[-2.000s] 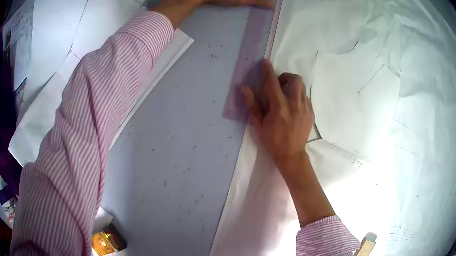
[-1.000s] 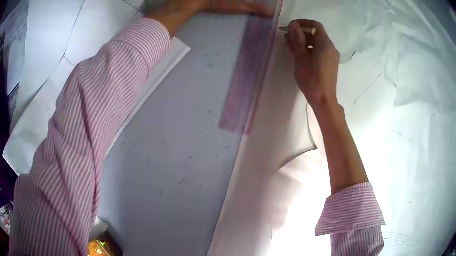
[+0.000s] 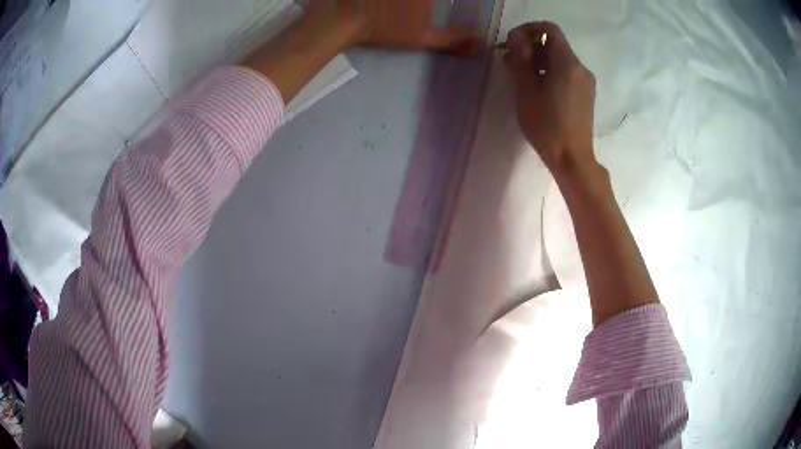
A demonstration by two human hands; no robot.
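Observation:
A clear pink-mauve ruler (image 3: 436, 167) lies along the left edge of the white pattern paper (image 3: 465, 307), partly over the grey-blue table. My left hand (image 3: 395, 24) is at the top, blurred, with fingers stretched across the ruler and pressed flat on it. My right hand (image 3: 553, 83) is just right of the ruler's edge, fingers closed round a thin pen or pencil (image 3: 501, 46), its tip pointing left at the ruler's edge. A glint shows between the fingers. Much of the pen is hidden by the hand.
The grey-blue table (image 3: 290, 263) shows between my arms. White pattern sheets with drawn lines (image 3: 145, 66) lie at upper left. A curved cut or fold edge (image 3: 518, 302) shows in the paper near my right forearm. Dark purple fabric (image 3: 16, 316) is at the left rim.
My right hand has lifted off the ruler's lower part, moved up and right, and now shows a pen. The view has shifted; the orange-brown box has left the picture. My left hand stays on the ruler.

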